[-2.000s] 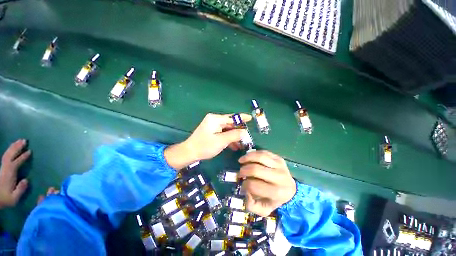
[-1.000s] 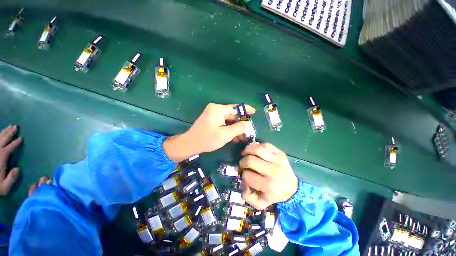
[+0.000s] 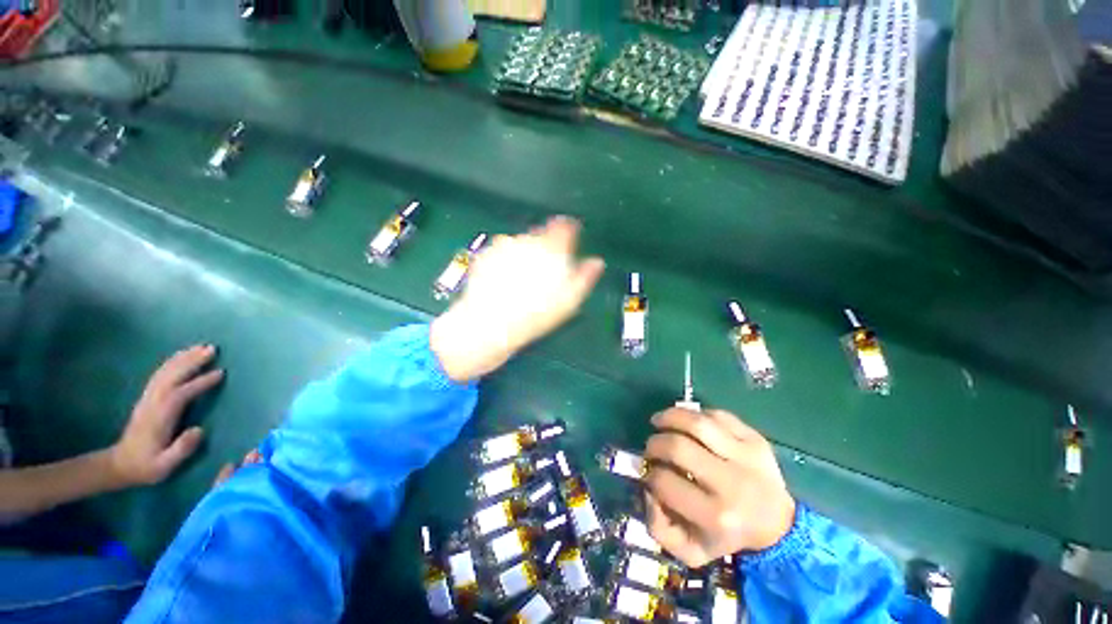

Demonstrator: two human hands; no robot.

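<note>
My left hand [image 3: 518, 293] is over the belt, blurred, fingers apart, with nothing visible in it; it partly covers one unit [image 3: 454, 271]. My right hand [image 3: 719, 488] is closed around a small tool, whose thin metal shaft [image 3: 688, 380] points up toward the belt; its handle is hidden in the palm. A unit [image 3: 634, 319] with a white block, amber band and dark-and-white tip lies on the belt between my hands. A loose pile of such units [image 3: 506, 518] lies on the green bench below my hands, partly cut off by the bottom edge.
The green belt [image 3: 805, 232] carries spaced units. Beyond it are green PCB panels [image 3: 549, 63], a white parts sheet [image 3: 811, 92], a dark stack [image 3: 1037, 146] and a pale cylinder with yellow base [image 3: 439, 34]. Another person's hand [image 3: 165, 414] rests at left; a dark tray [image 3: 1067, 597] is lower right.
My left hand has let go of the unit it held and moved left, fingers open. A unit now lies on the belt between my hands. The view has shifted, so things sit lower and further right.
</note>
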